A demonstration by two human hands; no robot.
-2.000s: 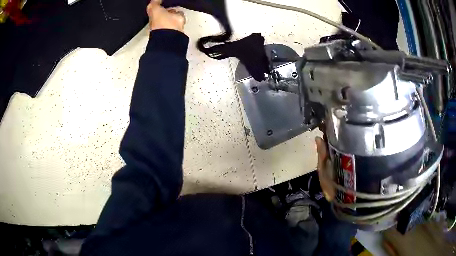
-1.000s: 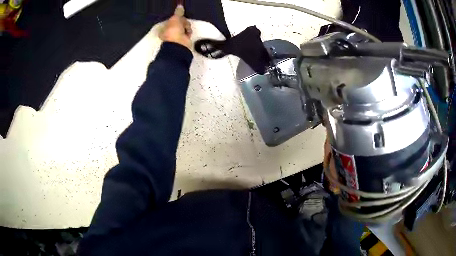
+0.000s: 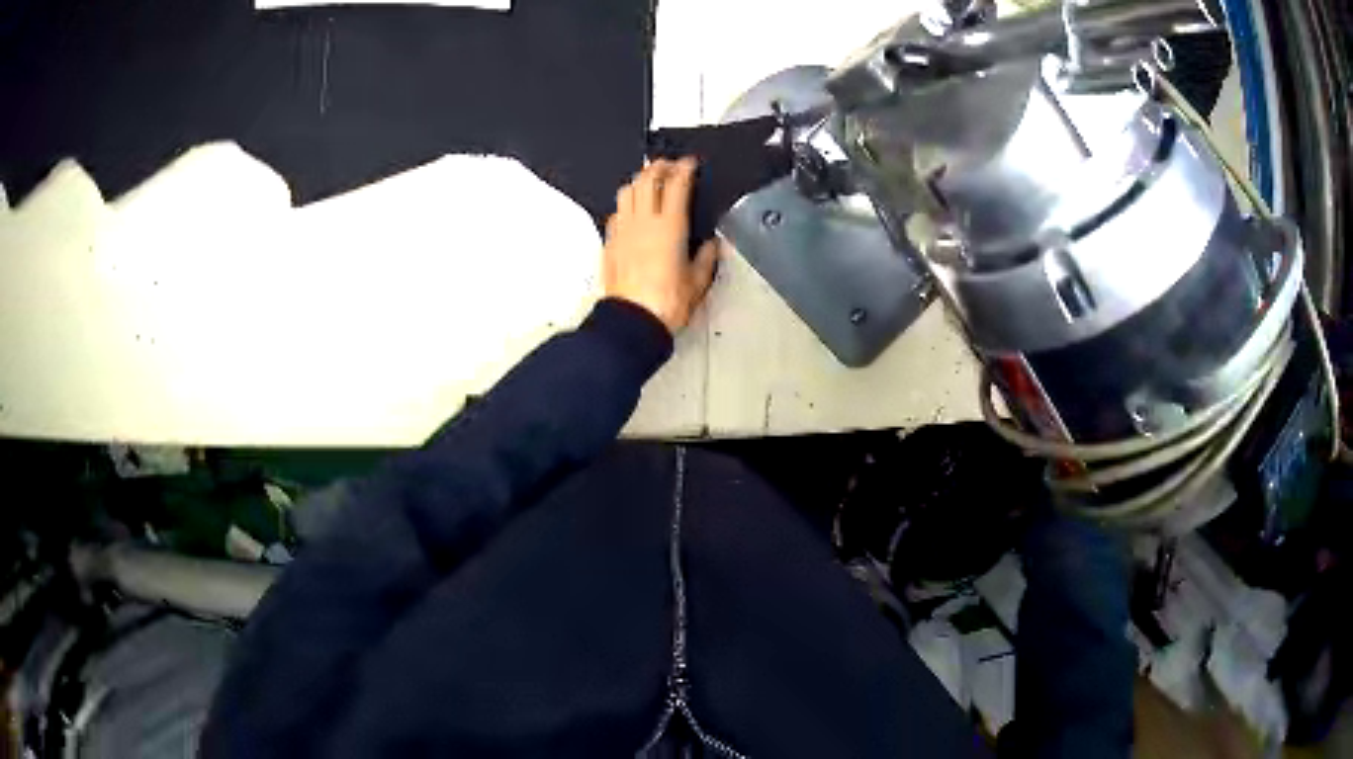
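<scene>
The cutting machine (image 3: 1083, 282) stands at the upper right, with its grey base plate (image 3: 831, 282) on the table. The black fabric lay (image 3: 460, 89) spans the upper left, its near edge jagged. A narrow black piece of cloth (image 3: 735, 166) reaches from the lay's right end over the base plate to the blade area. My left hand (image 3: 656, 245) rests palm down, fingertips on the cloth's left part, thumb apart, left of the base plate. My right hand is not visible; only its dark sleeve shows below the motor.
The cream speckled table (image 3: 341, 326) ends just in front of me. A white strip (image 3: 383, 3) lies on the lay at the top edge. The power cable (image 3: 1187, 452) loops around the motor. Tubes run along the right side. Scraps and bags lie below the table.
My left hand has moved right and down, from the lay's edge to the narrow cloth by the base plate. The view has shifted, and the right fingers seen earlier at the motor no longer show.
</scene>
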